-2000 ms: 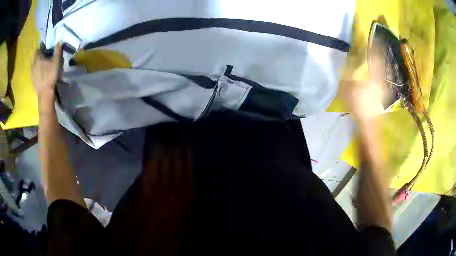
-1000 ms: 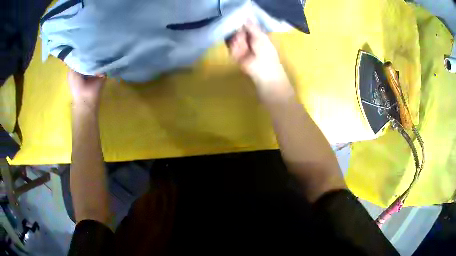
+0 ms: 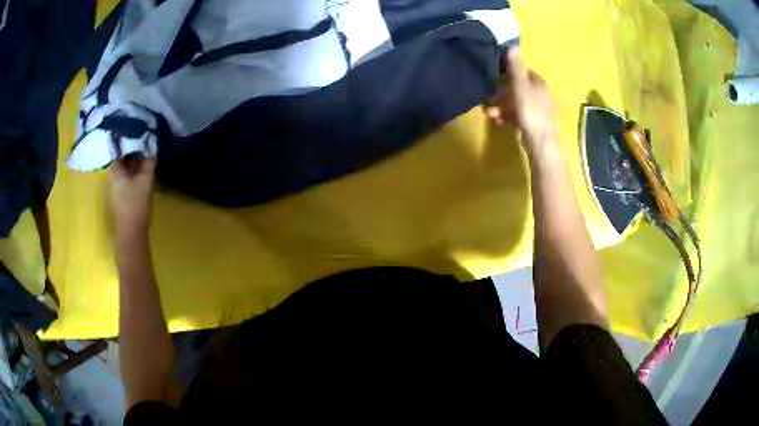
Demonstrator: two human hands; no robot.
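Note:
A garment [image 3: 275,141] lies on the far part of the yellow table cover [image 3: 349,233]. Its pale grey inside with dark strips faces up at the back, and a broad dark navy band of cloth hangs along its near edge. My left hand [image 3: 133,179] grips the garment's left near corner, where pale cloth is bunched. My right hand [image 3: 524,100] holds the dark cloth at its right end; the fingertips are partly hidden. The steam iron [image 3: 614,166] stands at the right, touched by neither hand.
Dark garments [image 3: 29,108] are heaped at the left edge. The iron's hose [image 3: 689,266] runs down with a pink wrapping [image 3: 657,358]. A pale roll or tube [image 3: 743,90] lies at the upper right. Tiled floor shows below the table.
The garment has been moved and turned, so its dark side now shows along the near edge. My right hand has moved right to its right end. My left hand stays at its left corner.

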